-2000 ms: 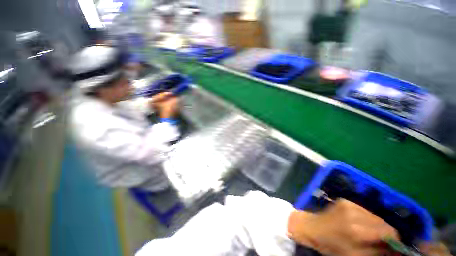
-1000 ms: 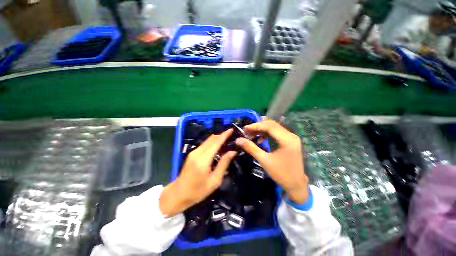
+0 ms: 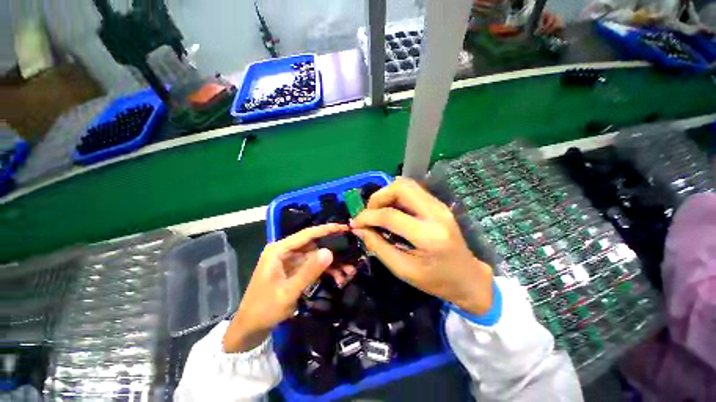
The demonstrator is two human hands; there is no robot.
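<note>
A small green circuit board [image 3: 354, 202] stands up at the fingertips of my right hand [image 3: 424, 239], above the blue parts bin [image 3: 276, 206]. My right hand has a light blue band at the wrist and pinches the board's lower end. My left hand [image 3: 284, 279] is beside it, its index fingertip meeting the right fingers. A dark piece, which looks like a black housing [image 3: 336, 245], shows between my left fingers; its edges blend with the bin's contents. Black housings, some with silver-white faces [image 3: 378, 350], fill the bin below.
A clear plastic box [image 3: 182, 294] and empty blister trays [image 3: 106, 314] lie left. A blister tray of green boards [image 3: 542, 243] lies right, near a pink sleeve [image 3: 691, 275]. Beyond are the green conveyor [image 3: 306, 149], small black units, a grey post [image 3: 430, 94] and blue bins [image 3: 243, 110].
The view has swung from the left-hand worker to the bin, then tilted slightly. The green board now shows upright above my fingertips, where a thin pale edge showed before. My hands stay close together.
</note>
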